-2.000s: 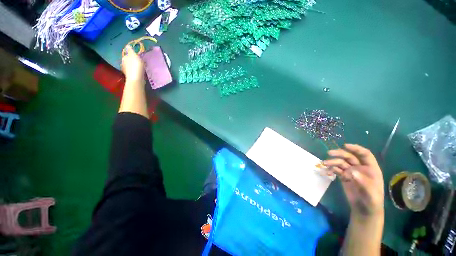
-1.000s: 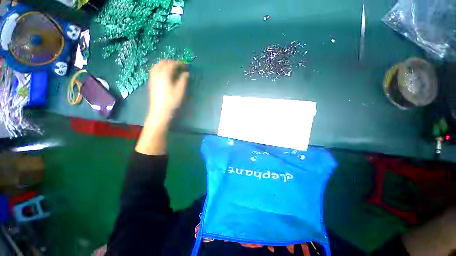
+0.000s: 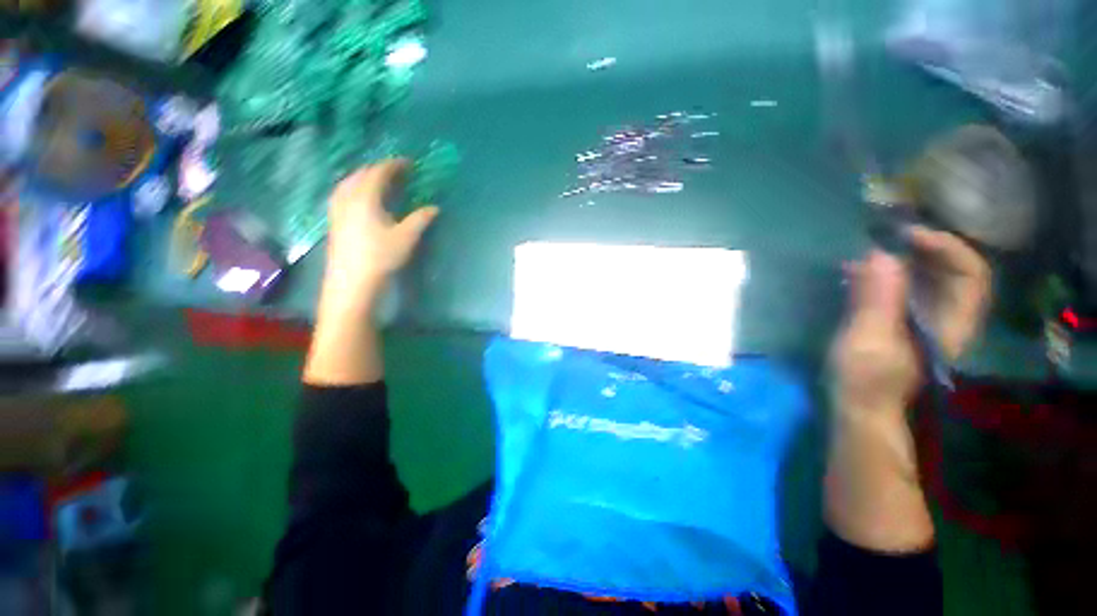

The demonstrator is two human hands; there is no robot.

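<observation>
The picture is blurred. My left hand [image 3: 369, 229] is at the near edge of the green circuit board heap [image 3: 319, 102], beside a small green panel strip [image 3: 434, 171]. Its thumb is spread from the fingers, and nothing shows between them. My right hand [image 3: 896, 307] is right of the white block [image 3: 628, 301], with its fingers closed around a dark pen-like tool, likely the soldering iron [image 3: 893, 226]. The dark pile of small leaded components [image 3: 644, 159] lies beyond the block.
The blue apron [image 3: 638, 469] spreads from my lap to the bench edge. A round reel or tin [image 3: 980, 193] is at the right, below a clear plastic bag [image 3: 986, 48]. A purplish phone [image 3: 241, 255] and a round blue fan [image 3: 94, 135] are at the left.
My right hand has come back into view over the right side of the bench, with the dark tool in it. My left hand has shifted slightly left and its thumb has spread.
</observation>
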